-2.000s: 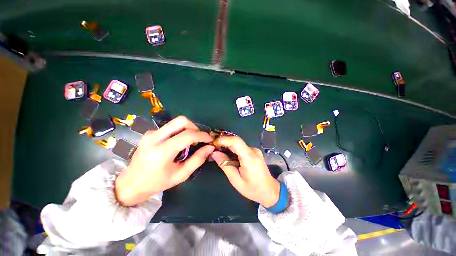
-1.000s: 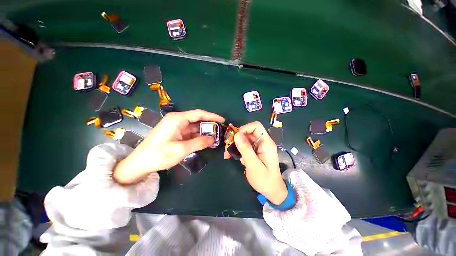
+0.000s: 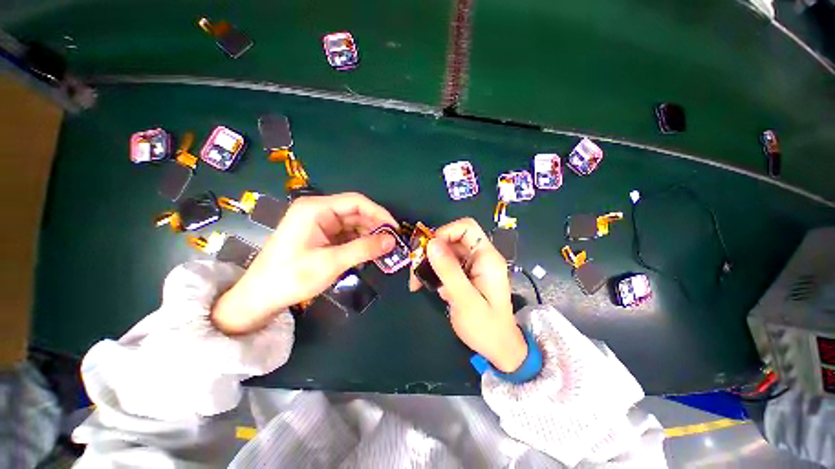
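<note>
My left hand [image 3: 316,252], bare, holds an open watch case [image 3: 394,259] between thumb and fingers; its rim is pinkish and white parts show inside. My right hand [image 3: 471,279], bare with a blue wristband, holds a dark display screen [image 3: 427,273] beside the case. The screen's orange ribbon cable [image 3: 421,236] points up near the case. Whether the cable is joined to the case cannot be told. Another dark screen [image 3: 353,291] lies on the mat below my left hand, partly covered by it.
Open cases [image 3: 460,180] and screens with orange cables [image 3: 275,133] lie on the green mat [image 3: 366,362] at left and right. A thin black cable [image 3: 636,238] and a grey power supply [image 3: 798,307] are at right. The conveyor [image 3: 558,64] behind carries parts. A cardboard box [image 3: 32,220] stands left.
My hands have moved apart from their earlier close grip, showing the case and screen. The case has since tilted in my left hand, with my thumb over its upper part.
</note>
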